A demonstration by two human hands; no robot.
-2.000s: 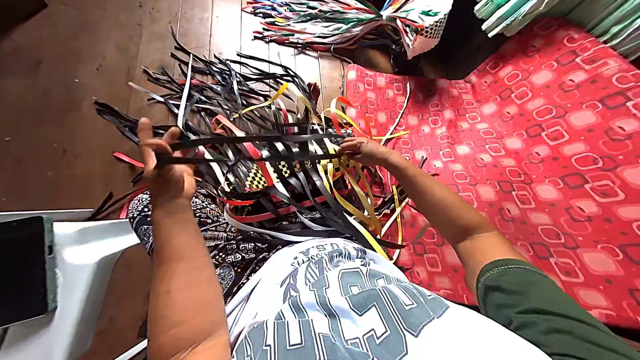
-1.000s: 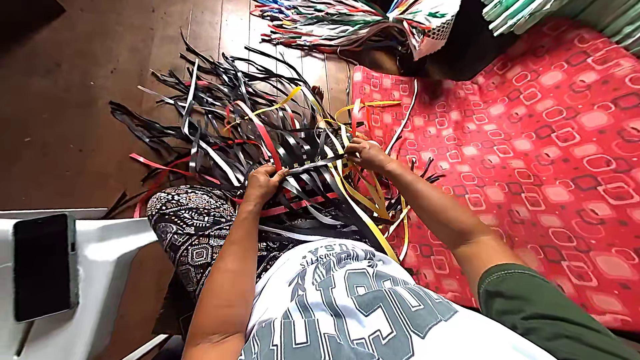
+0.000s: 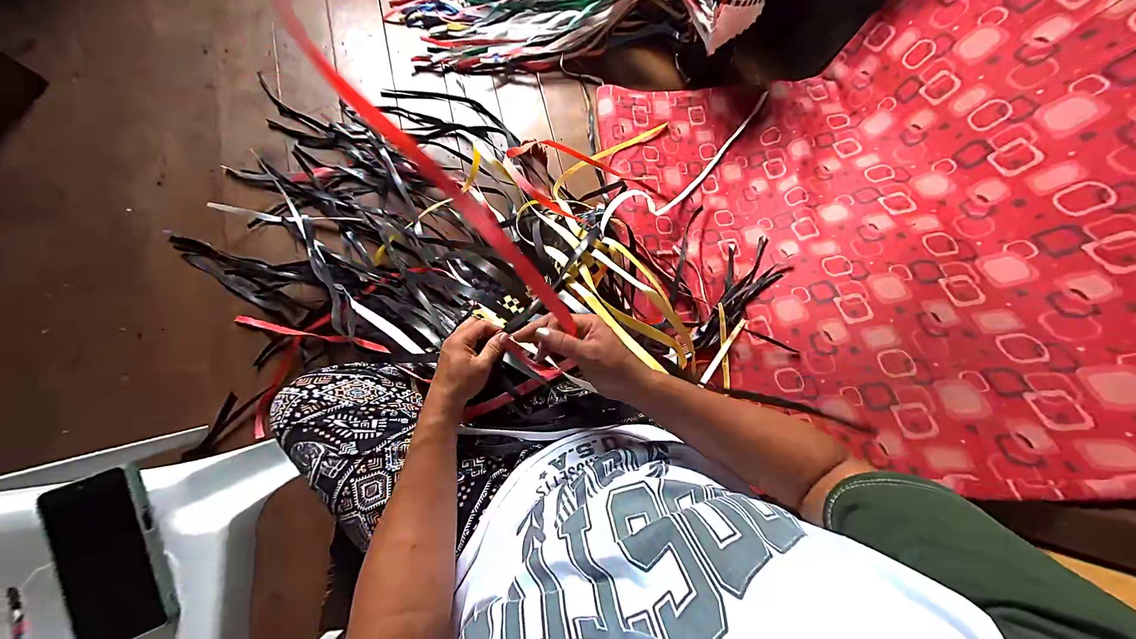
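Observation:
My left hand [image 3: 468, 357] and my right hand [image 3: 581, 348] are close together over my lap, at the near edge of a tangle of plastic strips. Between the left thumb and forefinger is the end of a black strip [image 3: 525, 314]. A long red strip [image 3: 444, 182] rises from my right hand's fingers toward the upper left. Black, yellow, white and red strips spread out beyond the hands from a checkered black-and-yellow woven piece [image 3: 512, 304], partly hidden by loose strips.
A patterned red cloth [image 3: 887, 248] covers the right side. At the top lies another bundle of multicolored strips [image 3: 532, 35]. A phone [image 3: 102, 555] rests on a white plastic surface [image 3: 209, 515] at lower left. Dark wooden floorboards [image 3: 115, 222] show at left.
My left hand has come in from the far left to beside my right hand. The long red strip now rises from my right hand, which earlier held dark strips.

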